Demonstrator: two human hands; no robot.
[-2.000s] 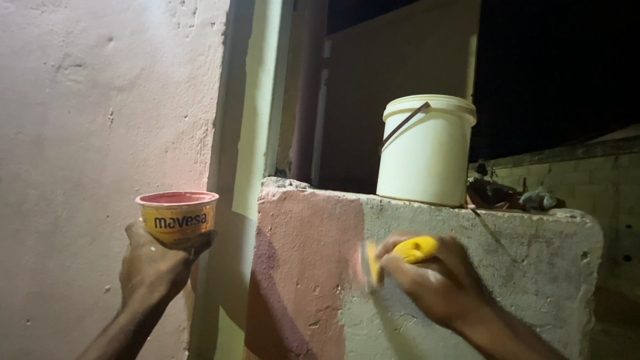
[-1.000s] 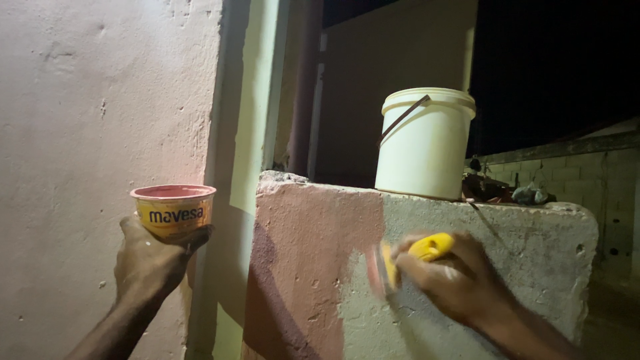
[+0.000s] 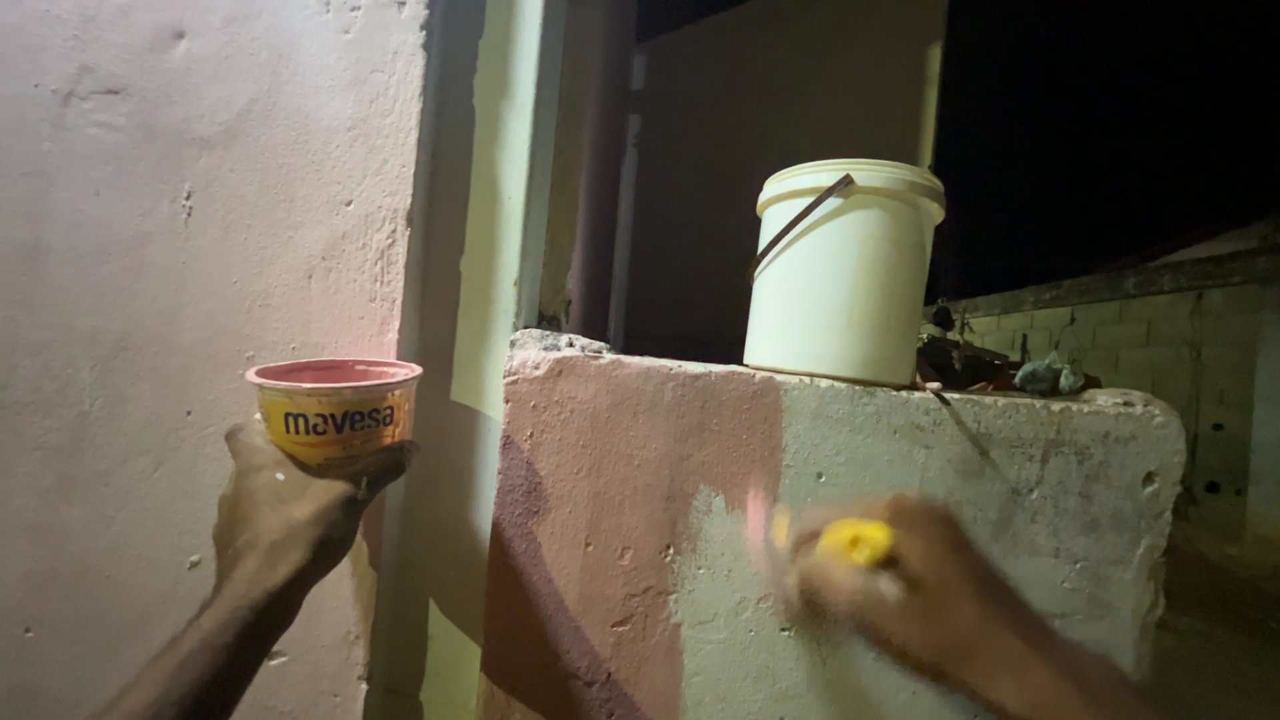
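My left hand (image 3: 290, 510) holds up a yellow Mavesa plastic tub (image 3: 335, 415) from below, its rim and inside coated with pink paint. My right hand (image 3: 890, 590), blurred by motion, grips a paintbrush by its yellow handle (image 3: 856, 541). The brush's pink-coated bristles (image 3: 758, 520) are at the face of a low masonry wall (image 3: 900, 450), near the edge of the painted area. Pink paint (image 3: 630, 450) covers the left part of that wall, reaching farther right near the top; bare greyish-green surface lies beside and below it.
A lidded white plastic bucket (image 3: 845, 275) with a dark handle stands on top of the low wall. Right of it lie dark debris and a small knotted plastic bag (image 3: 1040, 375). A pink rough wall (image 3: 200, 250) rises at the left, beside a pale green post (image 3: 500, 200).
The pink area has spread to the right along the upper part of the low wall. My right hand has moved with the brush; my left hand still holds the tub.
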